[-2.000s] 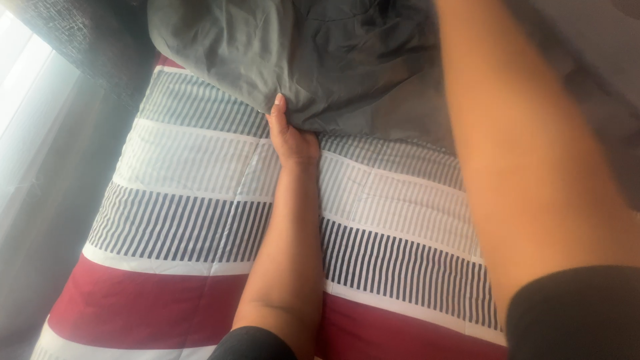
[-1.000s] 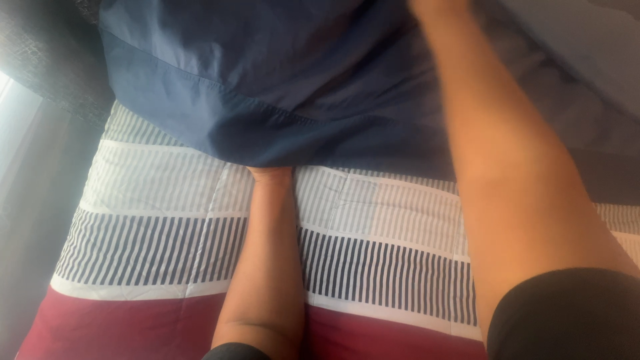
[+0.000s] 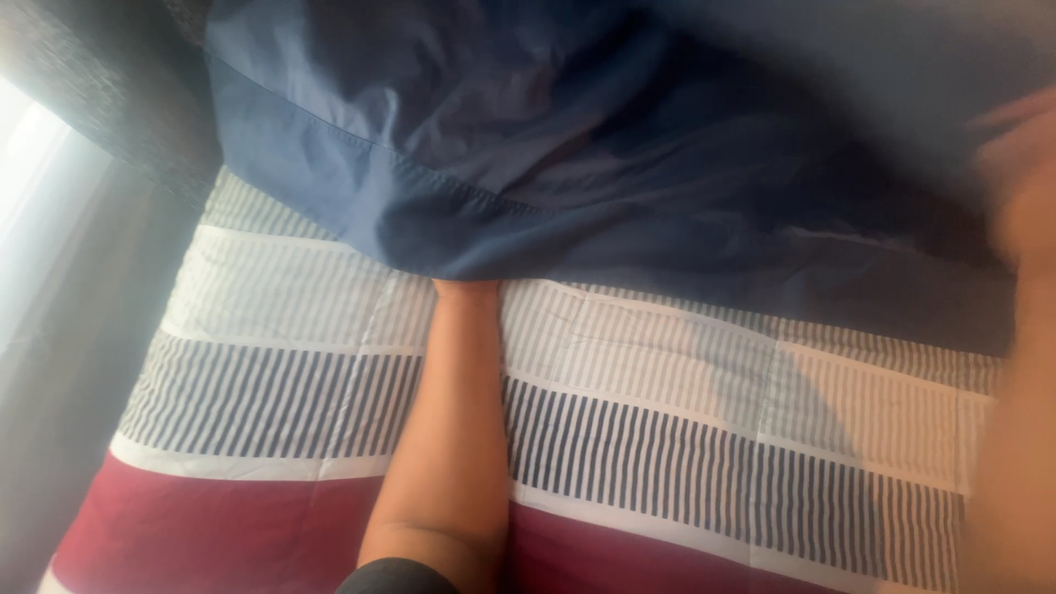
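Observation:
A dark blue pillowcase or sheet-like cloth (image 3: pixel 511 165) with a stitched hem lies across a striped quilted bedspread (image 3: pixel 272 396) in white, grey, black and dark red. My left forearm reaches up the middle of the bedspread, and the hand is hidden under the blue cloth's near edge; only the wrist (image 3: pixel 467 287) shows. At the right edge my right hand (image 3: pixel 1019 165) is blurred beside the blue cloth, and whether it holds the cloth cannot be told.
Dark textured fabric (image 3: pixel 124 91) is at the upper left. Pale sheer curtain-like material (image 3: pixel 74 289), bright at the top, runs down the left side beside the bedspread's edge. A blurred grey surface (image 3: pixel 907 58) is at the upper right.
Two seconds ago a grey cloth lay there and my left hand was visible at its edge; now blue cloth covers that hand. My right hand has moved to the right.

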